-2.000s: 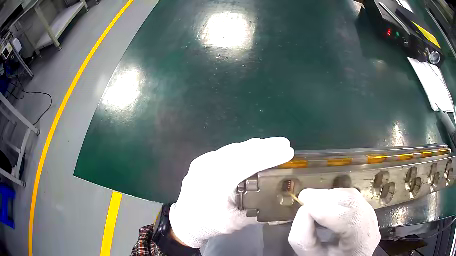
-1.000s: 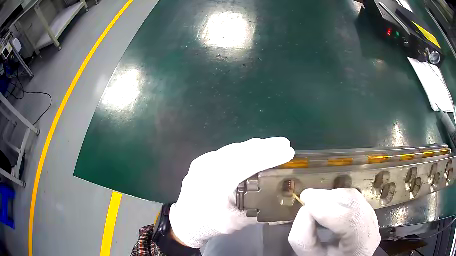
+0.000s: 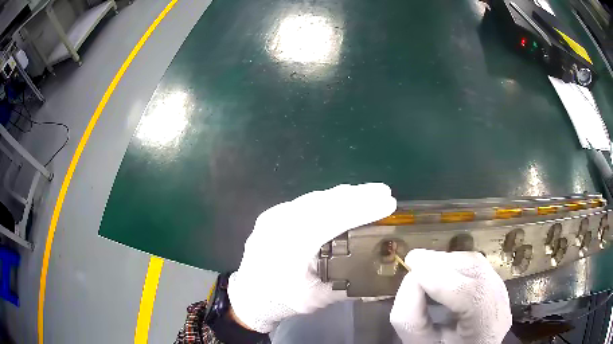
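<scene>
A long silver metal housing [image 3: 430,232] lies across the lower right, its pocketed face towards me and amber segments along its upper side. My gloved left hand [image 3: 306,252] grips its left end, fingers over the top edge. My gloved right hand [image 3: 457,295] pinches a thin tan stick [image 3: 401,262] in front of the housing's lower part. The stick's tip is at the leftmost round pocket [image 3: 390,250], which has a small reddish-dark centre. The right hand hides part of the second pocket pair. More paired pockets run to the right.
A dark green glossy bench mat [image 3: 269,134] lies under and beyond the housing. A black controller box [image 3: 548,47] with red and green lights stands at the upper right, beside a white sheet [image 3: 579,111]. Grey floor with yellow lines is at the left.
The right hand and the stick have shifted slightly, with the tip now a little higher at the same pocket. The left hand and the housing are almost unmoved.
</scene>
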